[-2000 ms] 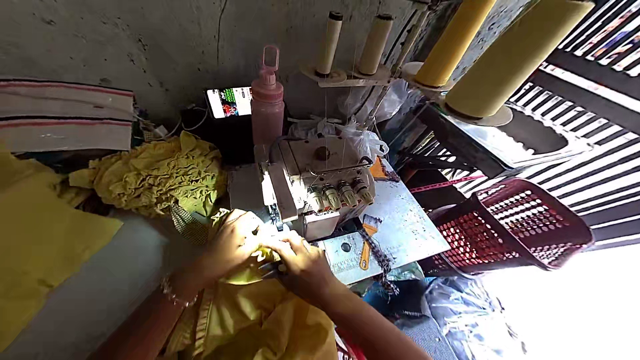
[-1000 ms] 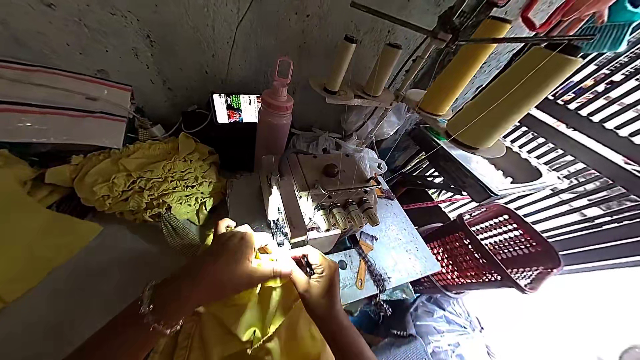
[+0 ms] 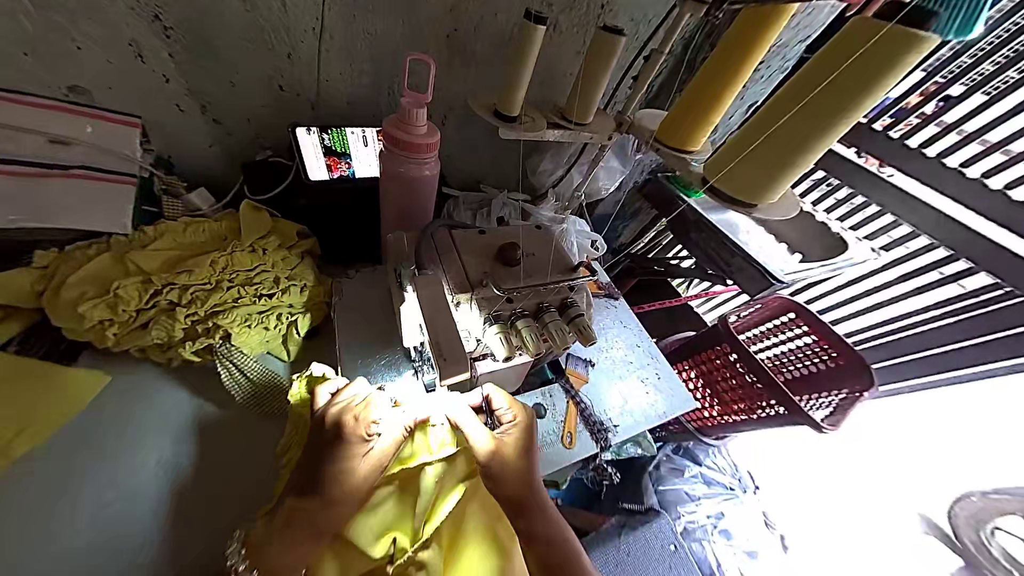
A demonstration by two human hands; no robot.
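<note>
Both my hands are at the needle end of an overlock sewing machine (image 3: 512, 280), under its bright lamp. My left hand (image 3: 348, 440) grips the edge of a yellow fabric piece (image 3: 424, 512), which hangs down toward me. The fingers of my right hand (image 3: 500, 440) pinch the same cloth just right of the presser foot; a small dark tool, perhaps thread snips, shows between them. Glare hides the exact fingertip contact. Left of the machine lies a heap of gathered yellow fabric (image 3: 216, 280). Large thread cones (image 3: 816, 104) stand at the upper right.
A pink bottle (image 3: 410, 172) and a lit phone (image 3: 336, 152) stand behind the machine. An orange-handled brush (image 3: 571, 400) lies on the machine's metal plate. To the right are a dark red plastic basket (image 3: 776, 368) and a clear plastic bag (image 3: 712, 504). Slatted bars stand beyond.
Both hands stay on the yellow cloth near the presser foot, with the fingers shifted slightly. A hand seen by the thread cones at the upper right one second ago is now mostly out of view.
</note>
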